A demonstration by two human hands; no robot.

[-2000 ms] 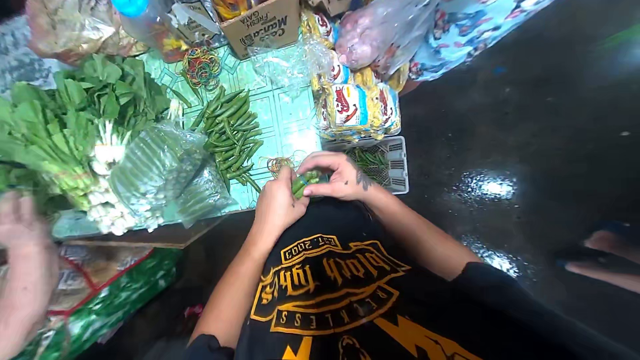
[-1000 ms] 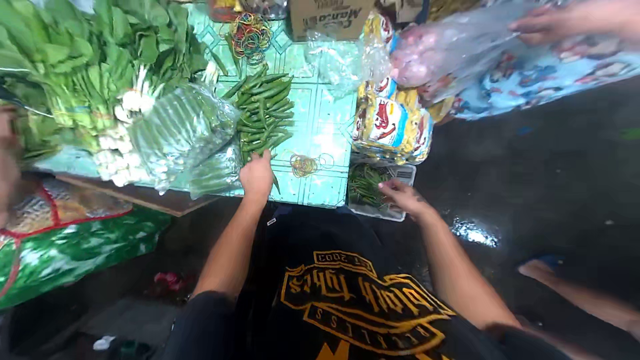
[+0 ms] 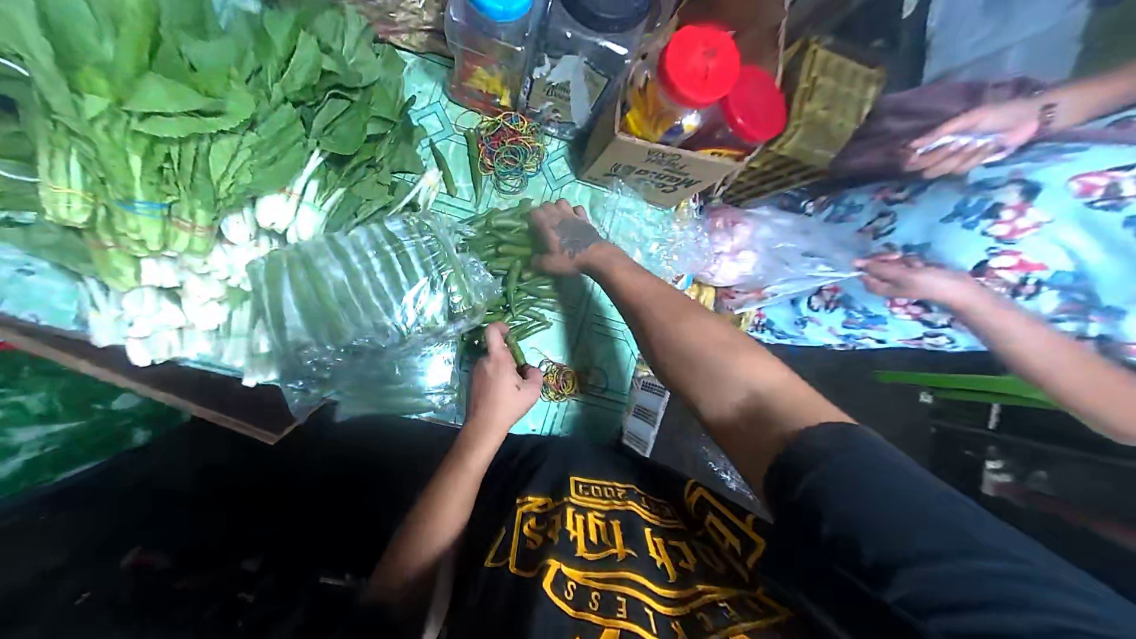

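A heap of green chili peppers (image 3: 506,257) lies on the pale green patterned table cover (image 3: 586,333). My left hand (image 3: 504,380) holds a green pepper between thumb and fingers at the heap's near end. My right hand (image 3: 564,238) rests on the heap's upper right part, its fingertips partly hidden. Just right of my left hand is a small bunch of rubber bands (image 3: 559,380); a larger tangle of coloured rubber bands (image 3: 510,151) sits beyond the heap. Clear plastic bags of long green vegetables (image 3: 364,288) touch the heap's left side.
Leafy greens with white stems (image 3: 177,284) fill the left. At the back stand lidded plastic jars (image 3: 493,53) and a cardboard box (image 3: 657,169) with red-lidded jars (image 3: 701,67). Another person's hands are at right, one on a plastic bag of pinkish produce (image 3: 745,248).
My right hand has moved from the small tray at the right to the pepper heap. My left hand stays near the heap's near end. The view has shifted noticeably.
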